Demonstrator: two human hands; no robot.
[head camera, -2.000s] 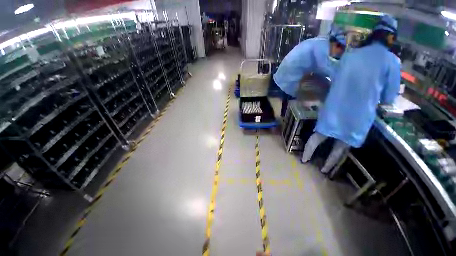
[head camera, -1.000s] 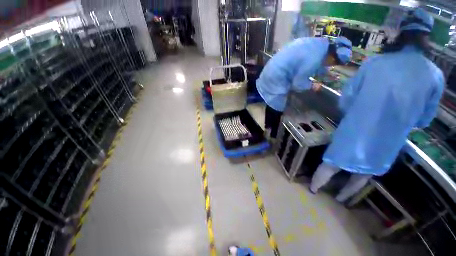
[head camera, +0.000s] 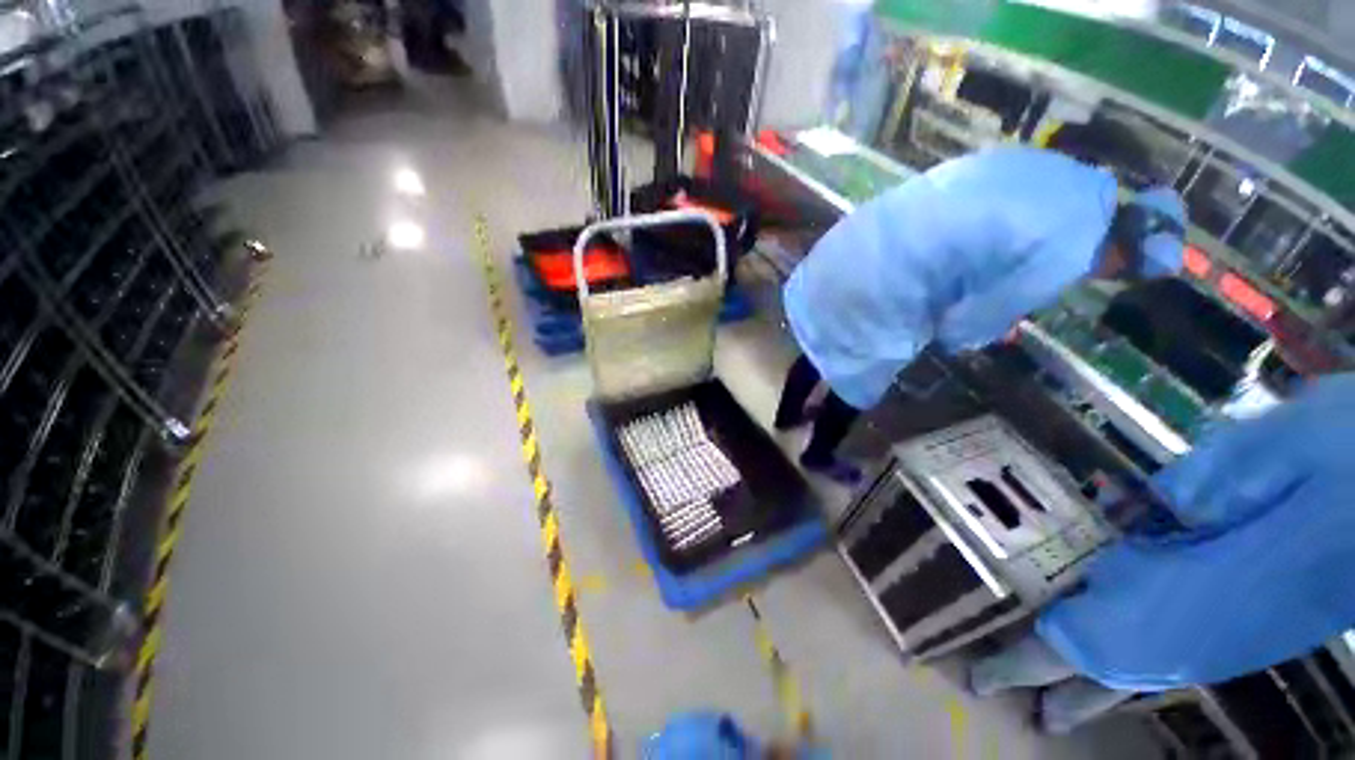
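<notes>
Neither of my hands can be made out. A blurred blue patch (head camera: 699, 736) is cut off by the bottom edge, with a small brownish blur beside it; I cannot tell what they are. Nearest in front of me is a hand trolley with a blue platform (head camera: 746, 572) and a pale push handle (head camera: 650, 220) at its far end. A black turnover tub (head camera: 765, 520) lies on the platform. Rows of silver-grey heatsinks (head camera: 681, 468) lie in the tub, mostly toward its left side.
A silver and black flight-case style box (head camera: 951, 542) stands right of the trolley. One person in a blue smock (head camera: 951, 260) bends over the line (head camera: 1107, 389); another (head camera: 1248, 549) is nearer right. Tubs with red liners (head camera: 580, 267) sit behind the trolley. Dark racks (head camera: 89, 297) line the left.
The view has moved closer and tilted down toward the trolley. The trolley, tub and box look larger and the persons sit further right. The blue patch at the bottom looks larger.
</notes>
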